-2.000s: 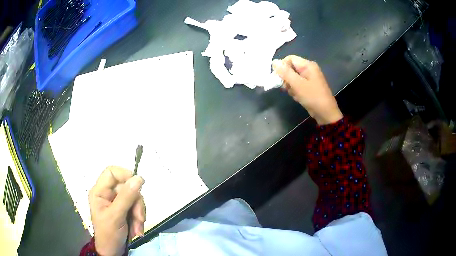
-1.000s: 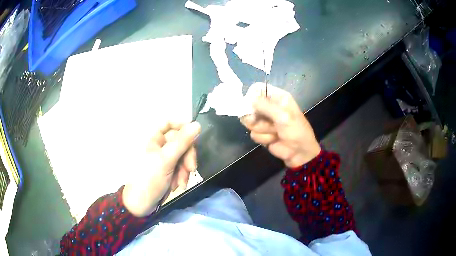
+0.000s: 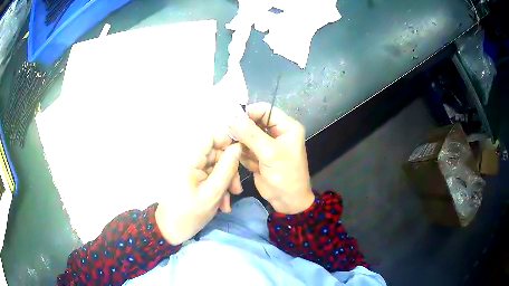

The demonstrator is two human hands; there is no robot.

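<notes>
My left hand (image 3: pixel 203 181) pinches a black piece whose end is mostly hidden between the fingertips; only a small dark tip shows at the top. My right hand (image 3: pixel 274 153) touches it from the right, with the edge of the white cloth (image 3: pixel 237 67) at its fingertips. A thin dark needle-like tool (image 3: pixel 274 100) sticks up from the right hand's fingers. The cloth runs from the hands up to its wider torn part at the top. Both hands are above the right side of the white paper sheets (image 3: pixel 139 100).
A blue parts bin (image 3: pixel 72 33) stands at the top left, with a loose black pile (image 3: pixel 28 95) below it. A lined tray (image 3: pixel 6 167) is at the left edge. The bench edge slants at right; a cardboard box with clear plastic (image 3: pixel 460 179) lies beyond it.
My right hand has moved left and down with the tool and cloth edge to meet my left hand. My left hand has moved slightly right, and the black piece's end is now covered.
</notes>
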